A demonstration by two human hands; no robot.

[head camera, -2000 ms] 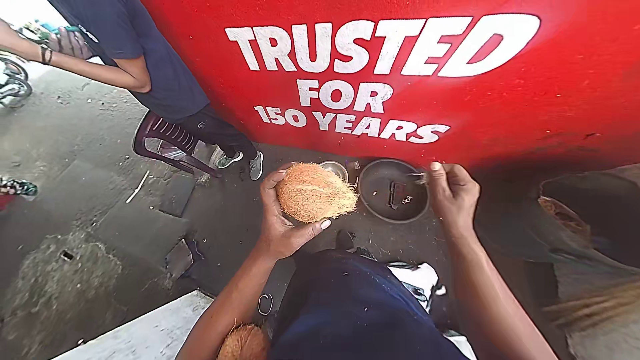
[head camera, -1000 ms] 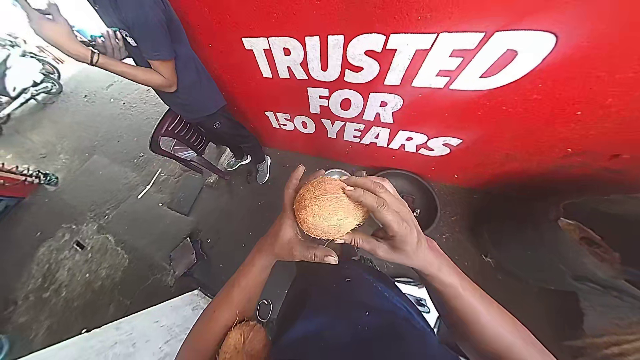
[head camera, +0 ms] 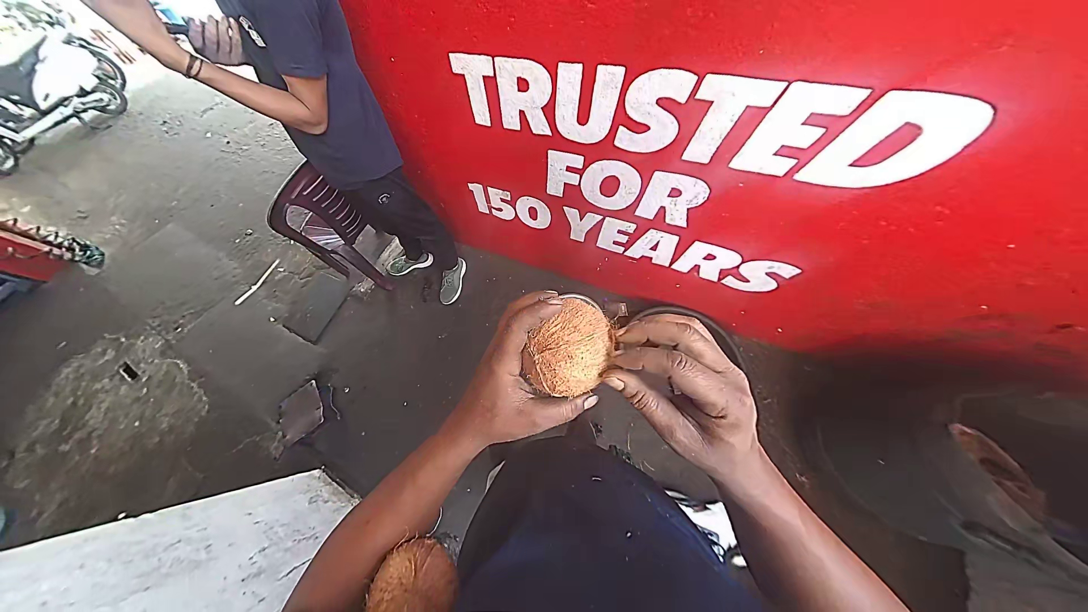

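Observation:
A brown husked coconut (head camera: 568, 348) with fibres on its shell is at the centre of the head view. My left hand (head camera: 510, 387) grips it from the left, fingers over the far side and thumb underneath. At its right side, the fingertips and thumb of my right hand (head camera: 693, 387) pinch at the tuft of fibre. Behind my right hand a round dark pan (head camera: 722, 336) on the floor is mostly hidden. A second fibrous coconut (head camera: 414, 578) lies beside my left forearm at the bottom edge.
A red painted wall (head camera: 892, 255) with white lettering stands ahead. A person in a dark T-shirt (head camera: 340, 102) stands at the upper left by a maroon plastic chair (head camera: 327, 208). A white stone slab (head camera: 187, 544) is at the lower left, a dark round container (head camera: 901, 459) at the right.
My right hand has come in from the right to the coconut, and its fingers have shifted from over the shell to the tuft. The coconut has turned in my left hand.

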